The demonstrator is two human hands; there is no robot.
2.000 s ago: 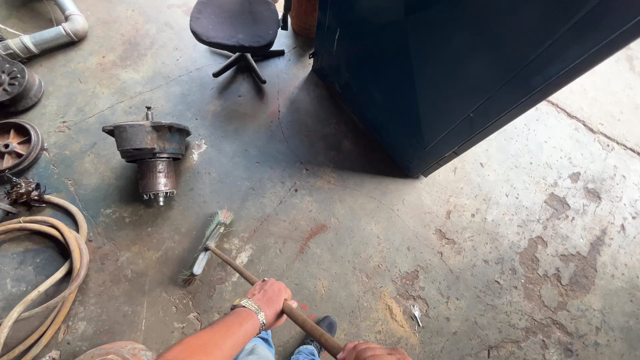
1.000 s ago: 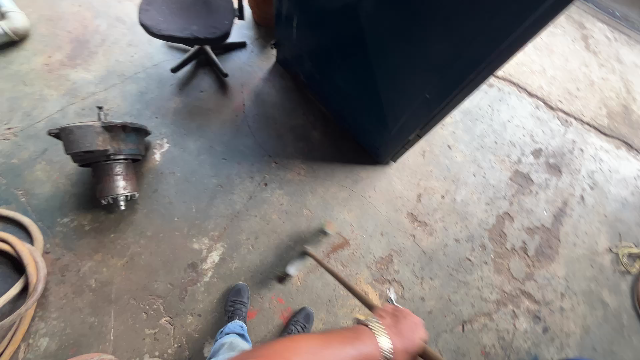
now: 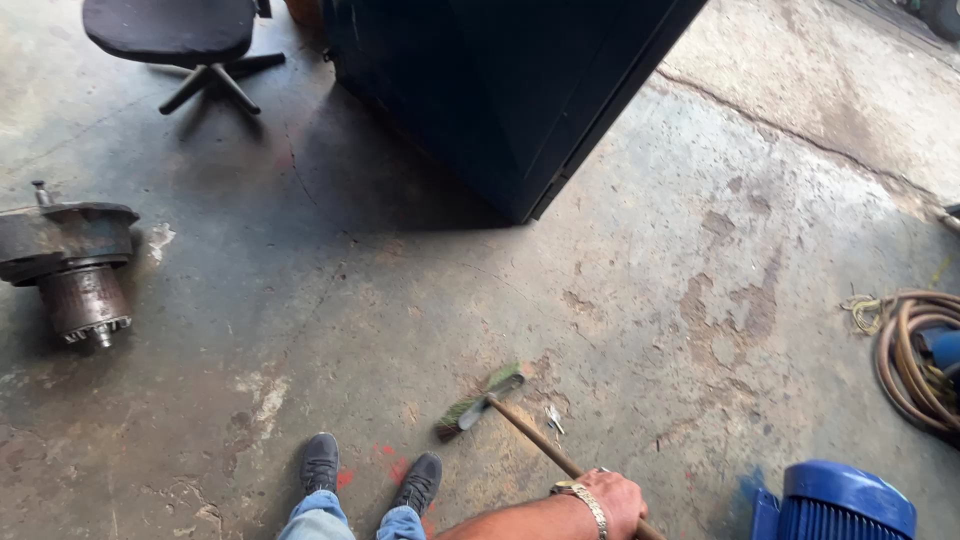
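A push broom (image 3: pixel 480 401) with a wooden handle and greenish bristles rests on the concrete floor, its head just ahead of my right shoe. One hand, at the end of an arm that reaches in from the bottom centre with a metal-band wristwatch (image 3: pixel 581 499), is closed around the handle; by the arm's side I take it for my left hand (image 3: pixel 615 499). My right hand is outside the view. A small pale scrap (image 3: pixel 554 420) lies on the floor just right of the broom head.
A dark blue metal cabinet (image 3: pixel 465 97) stands ahead, with a black swivel chair (image 3: pixel 172 30) to its left. A greasy machine part with a flange (image 3: pixel 82 262) sits at left. At right are a coiled hose (image 3: pixel 900 360) and a blue electric motor (image 3: pixel 847 499).
The view has swung to the right. The broom has moved rightward over the floor, from near the machine part to beside my shoes. The second hand on the handle has left the view.
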